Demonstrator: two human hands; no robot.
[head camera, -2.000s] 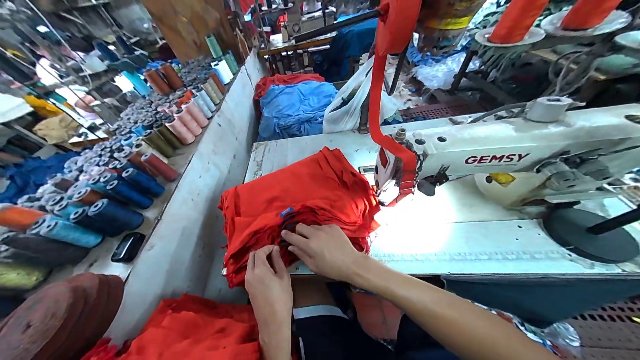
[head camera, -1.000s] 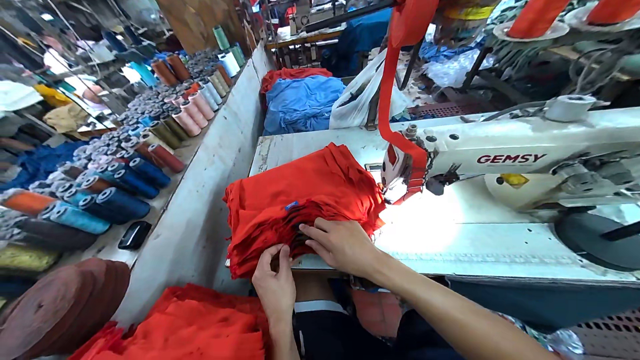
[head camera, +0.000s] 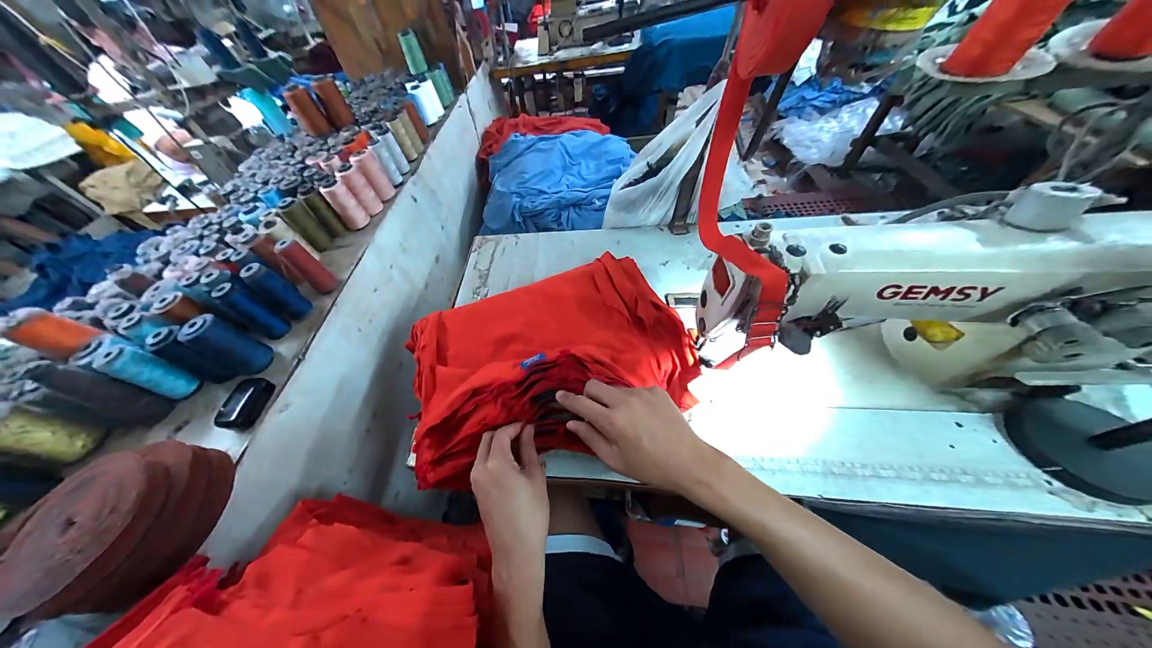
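Observation:
A stack of red fabric pieces (head camera: 531, 315) lies on the white sewing table, left of the Gemsy sewing machine (head camera: 936, 279). My left hand (head camera: 513, 468) is at the stack's near edge, thumb and fingertips close together on the layered cloth; whether they pinch a layer is unclear. My right hand (head camera: 630, 423) rests on the gathered dark-edged layers, fingers bent and pointing left. A small blue tag (head camera: 533, 361) shows just above those layers. Red binding tape (head camera: 715, 180) hangs down into the machine's head beside the stack.
Left of a low white partition (head camera: 378, 261) stand many thread spools (head camera: 225, 346), a small black case (head camera: 245, 403) and brown rolls (head camera: 117, 531). More red fabric (head camera: 360, 585) lies at lower left. Blue cloth (head camera: 558, 180) and a white bag (head camera: 675, 171) sit behind the table.
Both hands stay at the near edge of the red stack, with only small finger shifts. The stack keeps its place on the table.

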